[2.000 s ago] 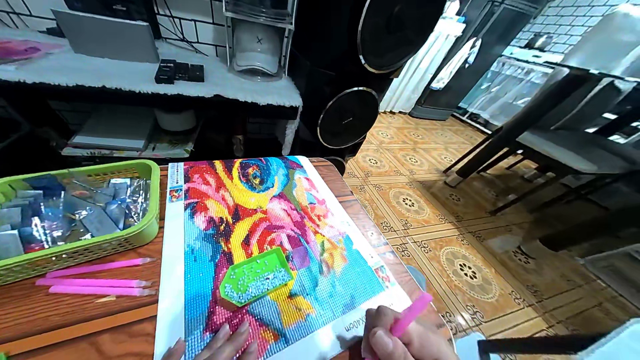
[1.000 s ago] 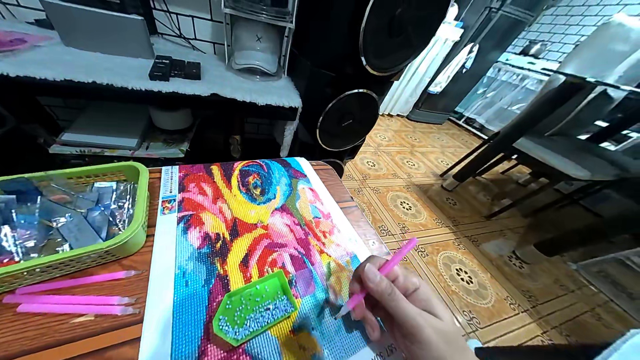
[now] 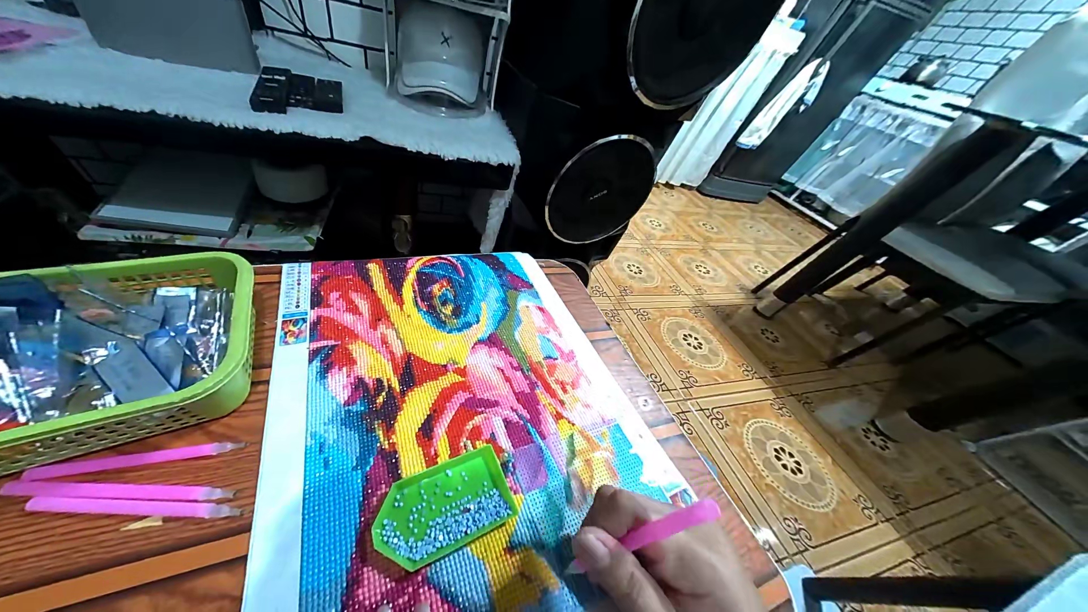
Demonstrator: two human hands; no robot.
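A diamond painting canvas (image 3: 408, 357) with colourful roses lies on the wooden table. On its lower part rests a green bead tray (image 3: 446, 506) holding many pale blue drills. My right hand (image 3: 663, 552), at the canvas's lower right, grips a pink drill pen (image 3: 671, 524); the pen's tip is low over or on the blue-green area, and contact is unclear. Of my left hand (image 3: 404, 607) only what look like fingertips show at the bottom edge, below the tray. Several more pink pens (image 3: 127, 491) lie left of the canvas.
A green plastic basket (image 3: 242, 340) of small clear bags stands at the left. Behind the table are a shelf with a white fluffy cover (image 3: 170, 93), a cap (image 3: 440, 55) and a black speaker (image 3: 599, 191). Chairs (image 3: 977, 259) stand on the patterned floor at right.
My right hand, near the canvas's lower right edge two seconds ago, has moved inward over the canvas with the pink pen. My left fingers, plainly visible then, now barely show.
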